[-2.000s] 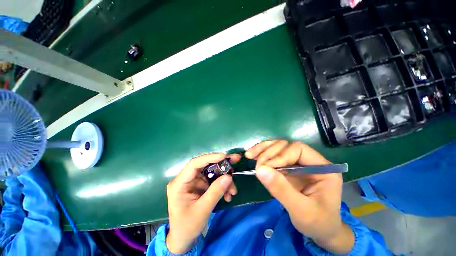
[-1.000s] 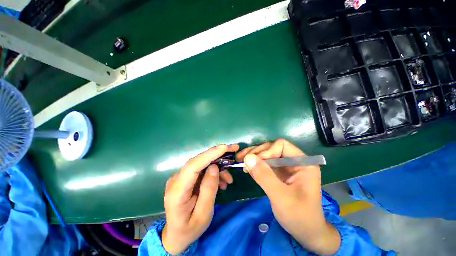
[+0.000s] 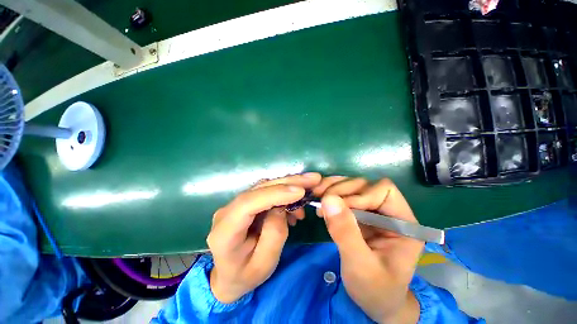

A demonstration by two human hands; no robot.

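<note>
My left hand (image 3: 253, 234) is closed around a small black housing (image 3: 296, 205), held just above the near edge of the green bench. My fingers cover most of the housing, so its inner parts cannot be made out. My right hand (image 3: 367, 247) holds silver tweezers (image 3: 398, 225) between thumb and fingers. The tweezers' broad end points to the right and slightly down; their tip is at the right side of the housing. The fingertips of both hands are close together over the housing. Any tiny part at the tip is hidden or too small to tell.
A black compartment tray (image 3: 428, 145) lies at right, with shiny bits in some pockets and a pink-and-white scrap (image 3: 484, 6) at its far edge. A white rail (image 3: 253, 35) and post cross beyond. A fan base (image 3: 81, 136) stands left. Another unit (image 3: 140, 18) lies beyond the rail. Blue-clothed people sit either side.
The view has shifted. My left fingers now cover more of the housing, which is turned so its open face no longer shows. The tweezers' broad end has tilted downward at the right.
</note>
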